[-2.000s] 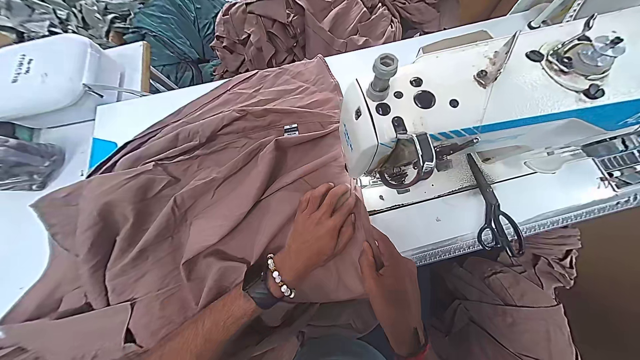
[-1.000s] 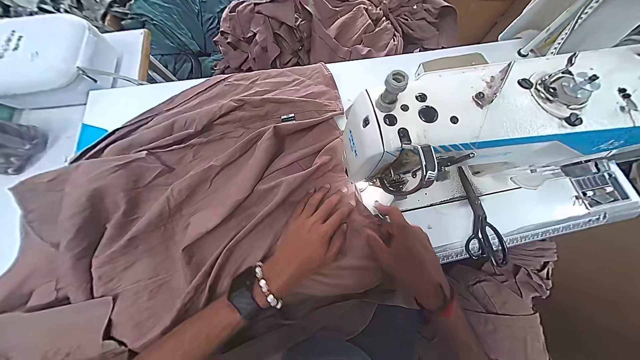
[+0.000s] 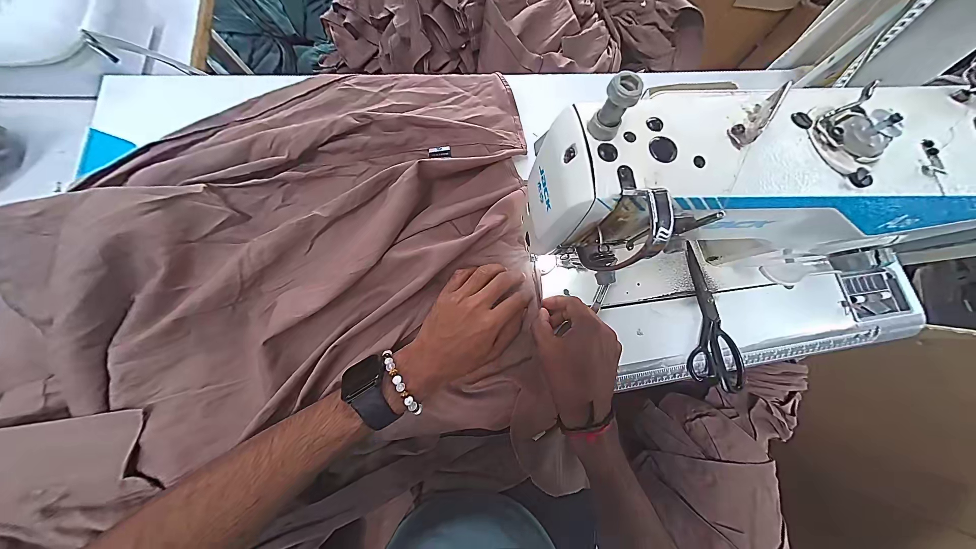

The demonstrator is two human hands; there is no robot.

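A brownish-pink garment (image 3: 305, 252) lies spread over the left of the sewing table, its right edge running beside the head of a white Jack sewing machine (image 3: 568, 175). My left hand (image 3: 476, 320) rests flat on the cloth close to that edge, fingers slightly spread. On its wrist are a dark watch (image 3: 371, 390) and a beaded bracelet. Just below the needle area, my right hand (image 3: 578, 343) pinches the garment's edge between thumb and fingers; a small metal object shows partly at those fingers, its kind unclear. The lit needle area is partly hidden by the machine head.
Black-handled scissors (image 3: 713, 328) lie on the machine bed, handles over its front edge. More brownish-pink cloth (image 3: 709, 457) hangs below the bed, and a heap of it (image 3: 549, 34) lies behind the table. A cardboard box (image 3: 877, 442) stands at the lower right.
The view has shifted and turned. My right hand's fingers have closed on the cloth edge near the needle area. My left hand has stayed on the garment.
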